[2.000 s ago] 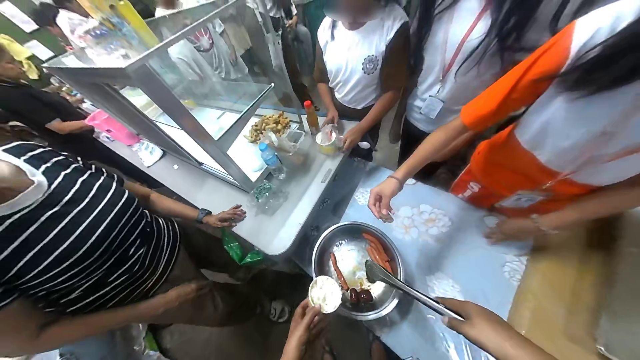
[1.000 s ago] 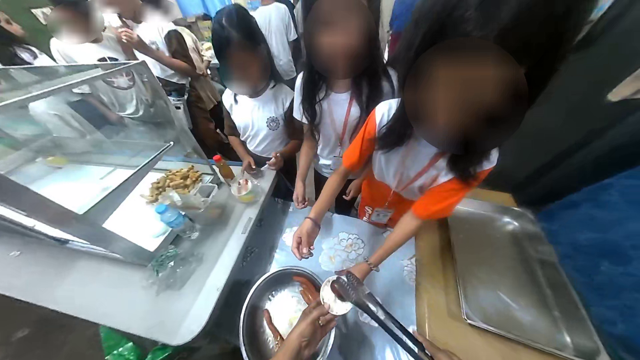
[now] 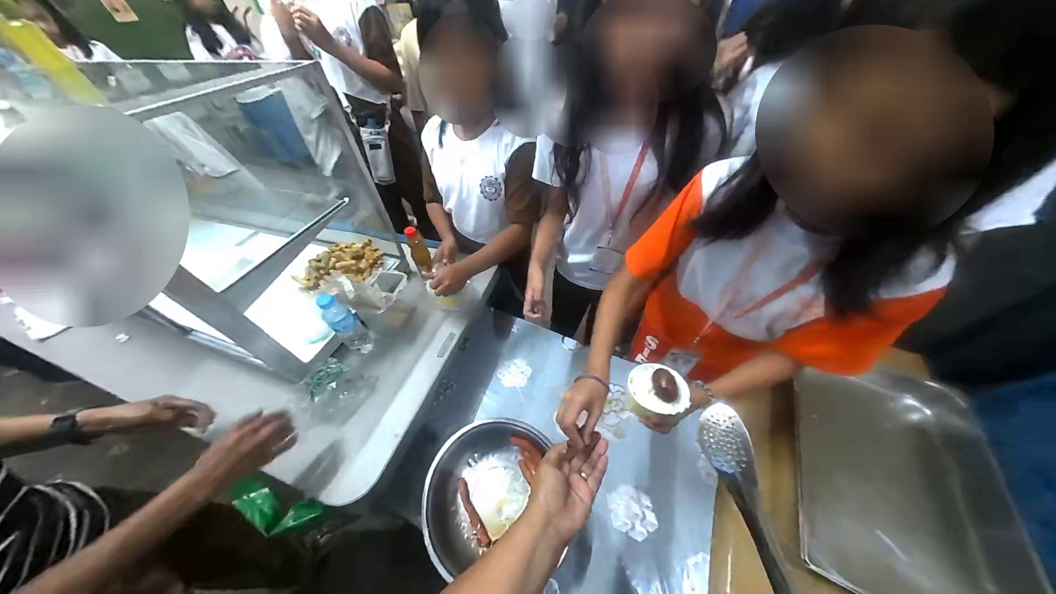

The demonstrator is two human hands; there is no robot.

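My left hand (image 3: 573,483) is palm up with fingers extended, beside the steel bowl (image 3: 437,503). The fingertips of a person in an orange and white shirt touch it; whether anything lies between is hidden. That person's other hand holds a cup (image 3: 642,399) with white food and a round brown piece on top. White food and reddish-brown sausages (image 3: 472,513) lie in the bowl. Metal tongs (image 3: 747,487) with a perforated end reach up from the bottom edge at right. My right hand is out of view.
A glass display case (image 3: 280,346) stands at left, with a fried food pile (image 3: 351,262), a water bottle (image 3: 342,322) and a sauce bottle (image 3: 417,247) near it. At right is a metal tray (image 3: 899,487). Several people stand across the table; another person's arms reach in at left.
The cup has passed from my left hand to the person in orange. My left hand has turned palm up to meet that person's fingers. The tongs have moved away from the cup.
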